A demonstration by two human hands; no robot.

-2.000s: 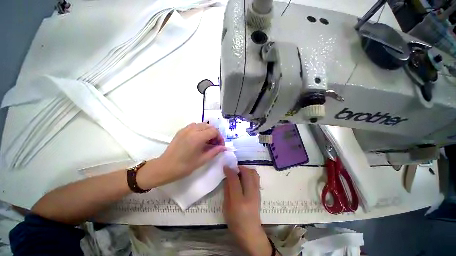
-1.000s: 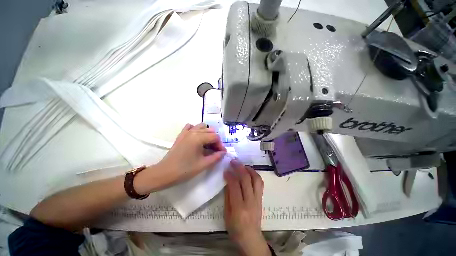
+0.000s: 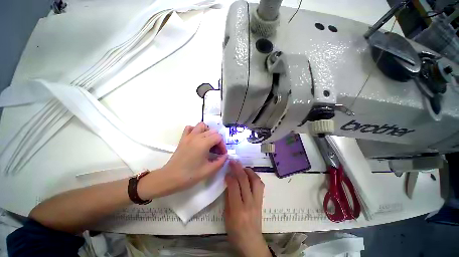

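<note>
A white fabric piece [image 3: 197,197] lies in front of the needle, its pointed corner over the printed ruler. My left hand [image 3: 199,153] pinches its upper edge close to the lit presser foot and needle [image 3: 236,133]. My right hand [image 3: 243,201] rests with its fingertips on the piece's right edge. A long white fabric strip [image 3: 100,120] runs from the far left to beneath my left hand and wrist. The white sewing machine [image 3: 297,75] marked "brother" stands above the needle area. The exact edge between my fingertips is too bright and small to tell.
Red-handled scissors [image 3: 341,193] lie right of a purple phone [image 3: 291,155]. A folded white strip bundle [image 3: 355,173] lies beside the scissors. Stacked strips [image 3: 80,83] lie at the left. A printed ruler [image 3: 292,215] runs along the front edge, with pale cloth [image 3: 191,245] below it.
Over the two seconds, the view has shifted slightly over the machine. My hands stay at the needle area, with my right fingertips a little closer to my left ones. The fabric corner has barely moved.
</note>
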